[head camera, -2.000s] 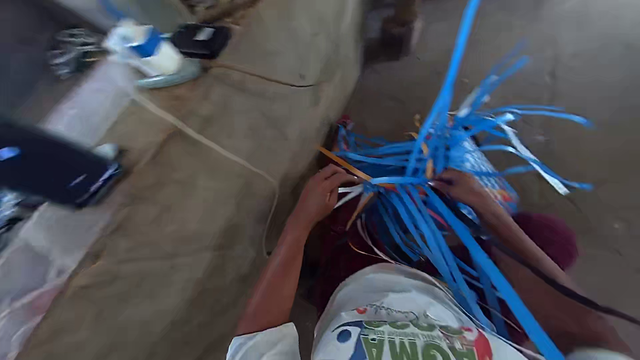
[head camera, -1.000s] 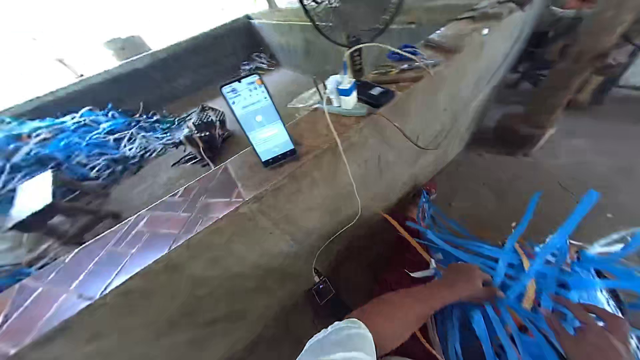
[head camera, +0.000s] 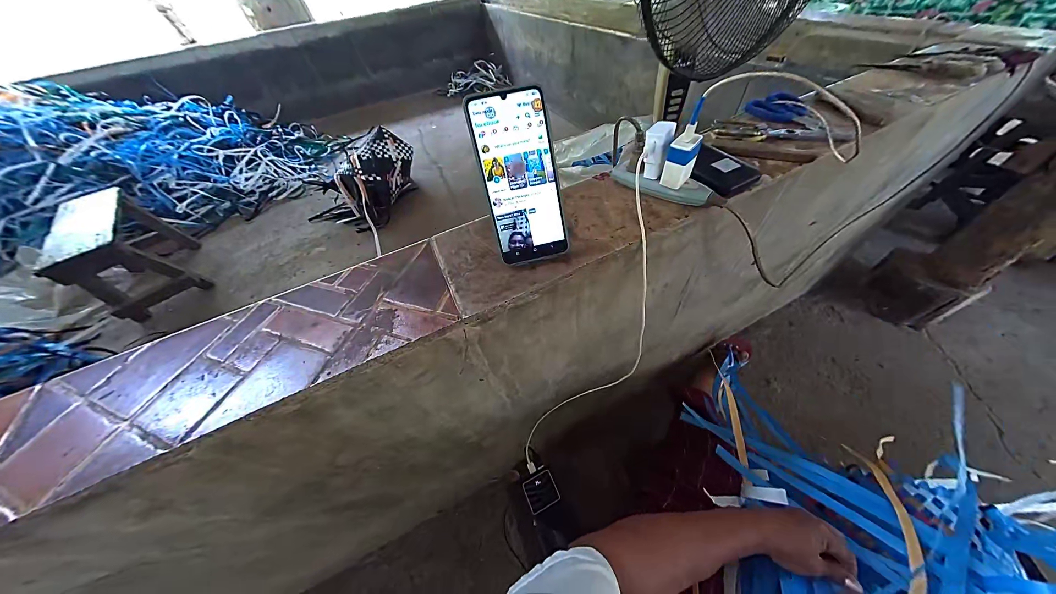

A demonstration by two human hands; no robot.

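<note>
My left hand [head camera: 813, 546] lies at the lower right over flat blue plastic strips [head camera: 825, 487], its fingers bent down at them; whether it grips one is not clear. The strips fan out from a partly woven piece [head camera: 982, 516] at the right edge, with tan strips [head camera: 899, 511] among them. A white strip end [head camera: 763, 495] sticks out above my wrist. My right hand is out of the picture.
A lit smartphone [head camera: 518, 177] stands on the low concrete wall [head camera: 528, 355]. Behind it are a power strip [head camera: 672, 190] with chargers, a fan [head camera: 718, 33], blue-handled scissors [head camera: 775, 107], a small stool [head camera: 82, 227] and heaped blue strips [head camera: 165, 157]. A white cable hangs down the wall.
The view has swung left toward the wall and phone. My right hand, on the strips in both earlier frames, has left the picture. My left hand stays at the strips.
</note>
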